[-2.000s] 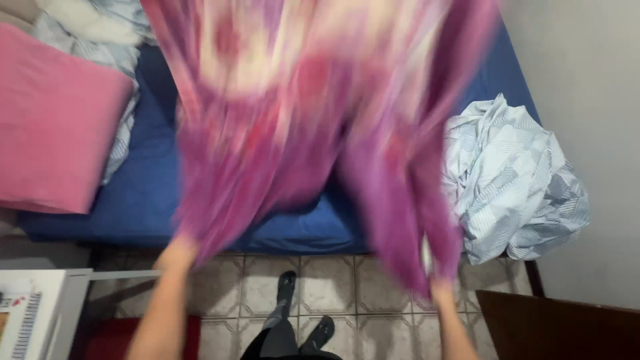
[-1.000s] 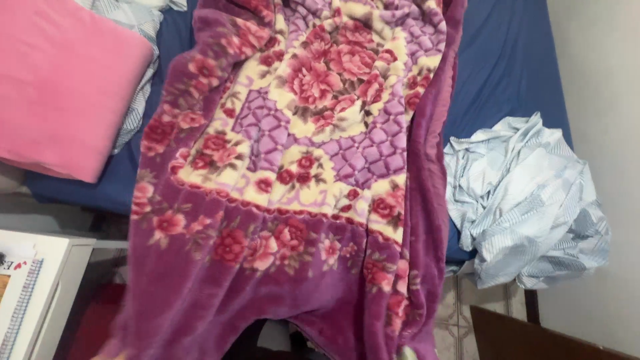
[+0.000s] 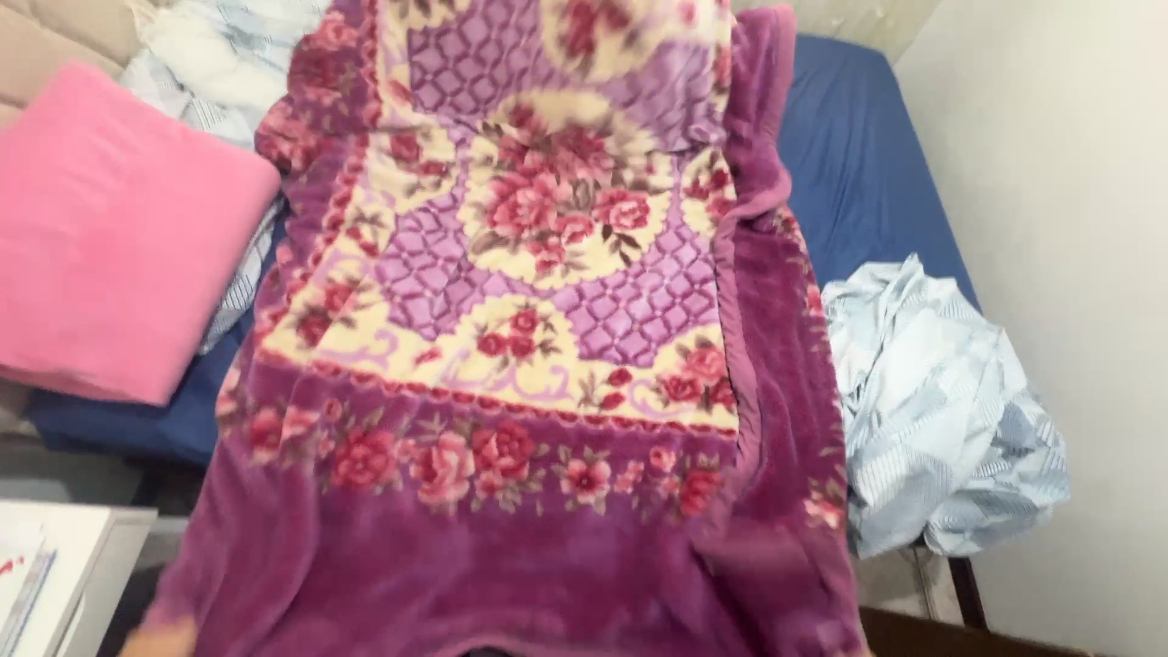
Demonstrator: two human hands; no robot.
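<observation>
A purple plush blanket (image 3: 547,529) with a pink rose print lies spread over the bed's blue sheet (image 3: 858,164) and hangs toward me past the bed's near edge. Its right border is partly folded over. At the bottom left, my left hand (image 3: 160,639) grips the blanket's near left corner; only a blurred part of the hand shows. My right hand is out of the frame or hidden by the cloth near the lower right corner.
A folded pink blanket (image 3: 119,246) lies on the bed's left side, over light patterned cloth (image 3: 242,255). Crumpled pale blue patterned fabric (image 3: 940,420) hangs over the right edge beside the wall (image 3: 1058,274). A white cabinet (image 3: 100,547) with a spiral notebook stands at lower left.
The purple blanket was blurred in mid-swing and bunched; it now lies flatter and farther over the bed. My right hand, seen two seconds ago at its near right corner, is not visible now.
</observation>
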